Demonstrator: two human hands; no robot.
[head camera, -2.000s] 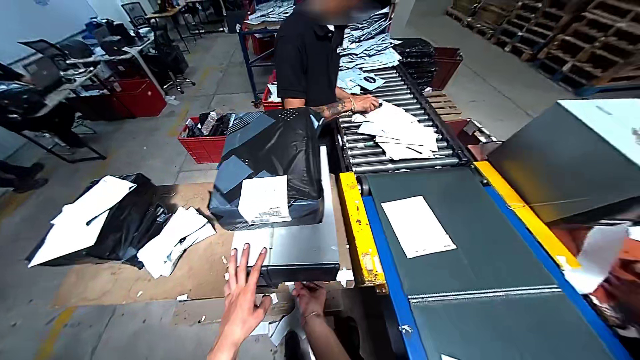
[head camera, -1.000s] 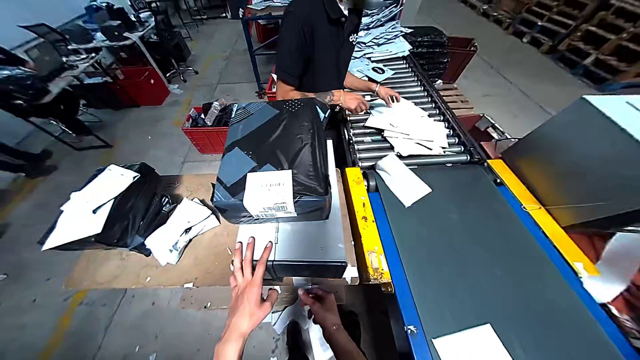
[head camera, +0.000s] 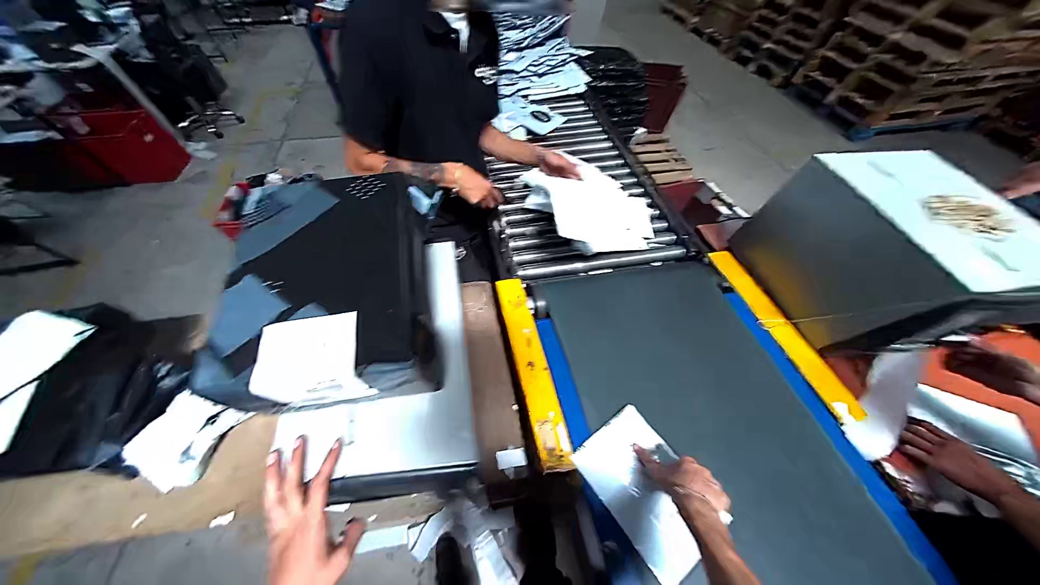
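My left hand (head camera: 307, 508), fingers spread, is over the near edge of a flat silver-grey box (head camera: 390, 435); whether it touches is unclear. On that box lies a large black-wrapped package (head camera: 333, 276) with a white label (head camera: 307, 357). My right hand (head camera: 686, 483) is on a white envelope (head camera: 630, 479) at the left edge of the belt conveyor (head camera: 691, 349), with the index finger extended on top. Its thumb is hidden, so I cannot tell whether it grips the envelope or only presses on it.
A co-worker (head camera: 422, 89) handles white envelopes (head camera: 597, 207) on the roller conveyor (head camera: 601, 258). Another person's hands (head camera: 951, 459) are at the right, below a large grey box (head camera: 877, 236). A yellow rail (head camera: 532, 374) borders the belt. More black packages (head camera: 89, 398) and white papers (head camera: 179, 439) lie left.
My right hand has moved from below the silver-grey box to the right, onto a white envelope at the belt's edge. My left hand remains near the box. The view has shifted.
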